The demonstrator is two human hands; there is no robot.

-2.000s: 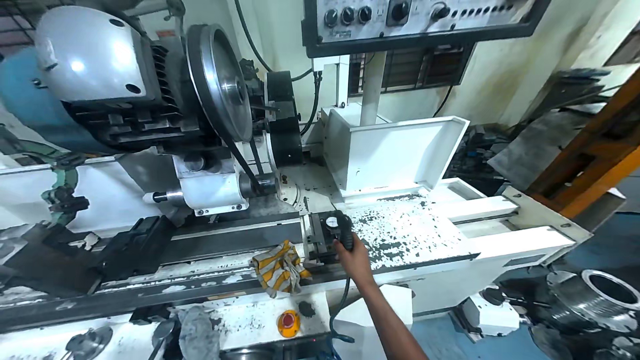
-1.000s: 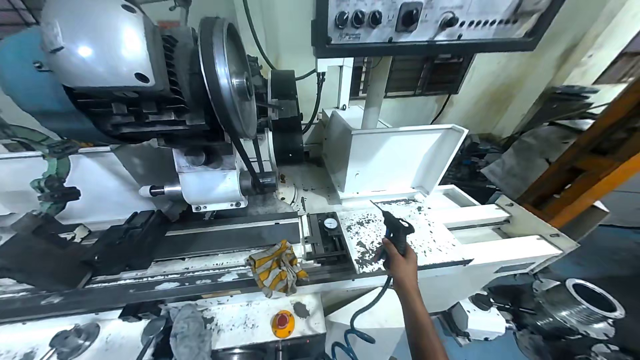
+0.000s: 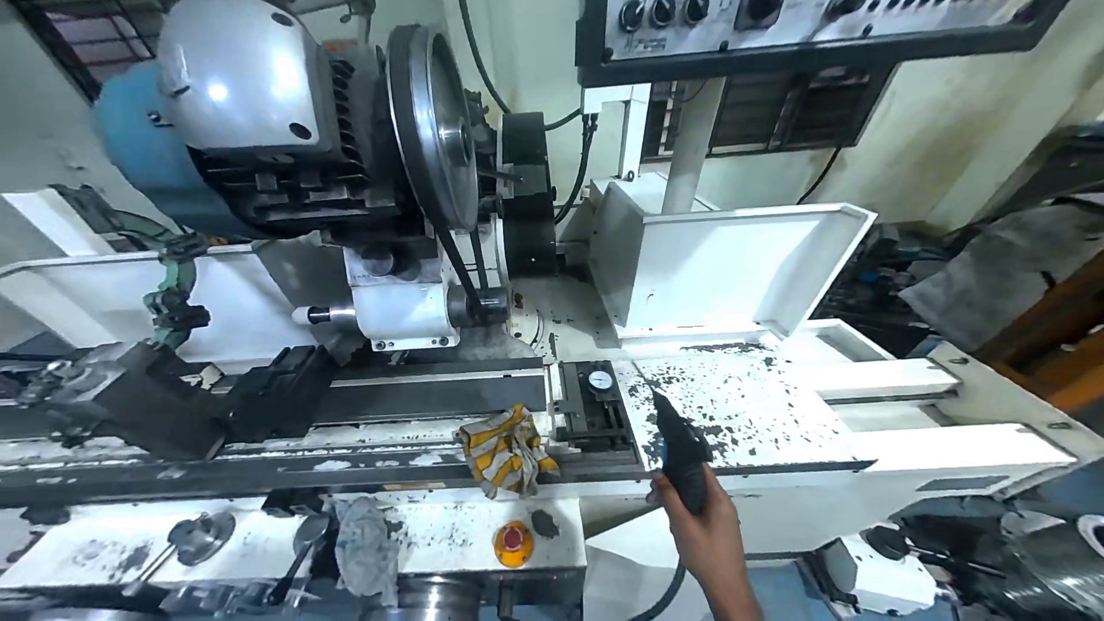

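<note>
My right hand (image 3: 703, 522) is wrapped around a black air blow gun (image 3: 681, 444) with a thin nozzle. The nozzle points up and left over the worn white cover plate (image 3: 750, 405) of a grinding machine. A dark hose runs down from beneath the hand. Left of the nozzle, a round dial gauge (image 3: 600, 379) sits on the dark block at the end of the machine table (image 3: 448, 397). A yellow-and-grey striped cloth (image 3: 507, 450) lies crumpled on the table's front edge. My left hand is out of view.
A motor (image 3: 250, 86) with a belt pulley (image 3: 435, 129) stands at upper left. A control panel (image 3: 802, 30) hangs at upper right. An orange-and-red push button (image 3: 513, 543), a grey rag (image 3: 366, 548) and a lever handle (image 3: 200, 539) are along the front. A white upright guard (image 3: 733, 267) stands behind the plate.
My right hand moved the blow gun from beside the dial gauge to the right over the white plate, then a little lower. Its nozzle still points up and left.
</note>
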